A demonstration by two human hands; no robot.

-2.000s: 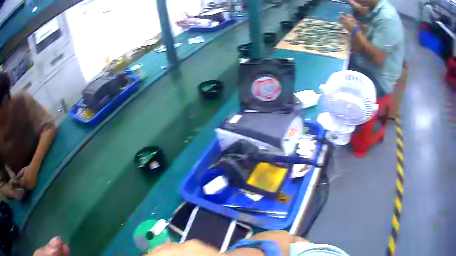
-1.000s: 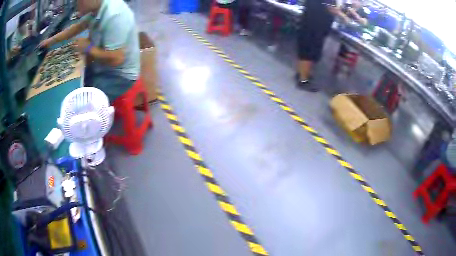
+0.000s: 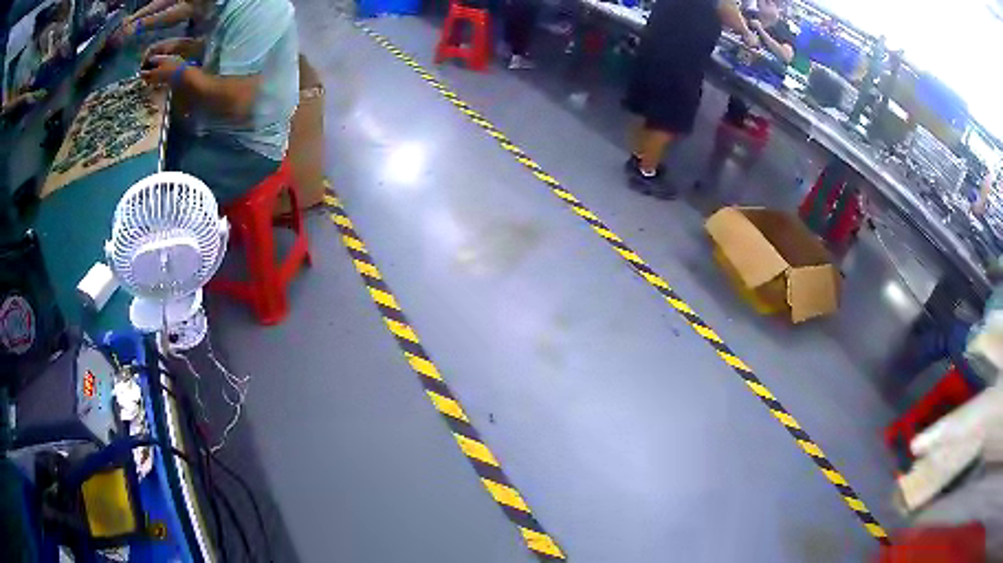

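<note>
Neither of my hands is in the picture. Nearest in front of me at the lower left is the blue plastic tray point(image 3: 185, 484), cut off by the left and bottom edges. In it lie the yellow soldering sponge point(image 3: 109, 503) and a grey-black box point(image 3: 55, 401), which looks like a soldering station. A small white desk fan point(image 3: 168, 244) stands upright at the bench edge beyond the tray. A black square thing with a round red-white emblem point(image 3: 18, 322) is at the far left edge.
A seated person point(image 3: 248, 88) works at a board of small green parts point(image 3: 105, 130). Red stool point(image 3: 264, 253), open cardboard box point(image 3: 775, 258), yellow-black floor tape point(image 3: 440, 398) and dark cables point(image 3: 226, 484) are around. Another person stands at the far right bench point(image 3: 880, 181). A blurred person point(image 3: 968, 440) is at right.
The view has swung right from the bench to the aisle. The hand and wrist seen at the bottom edge two seconds ago are out of the picture. A blurred person now shows more at the right edge.
</note>
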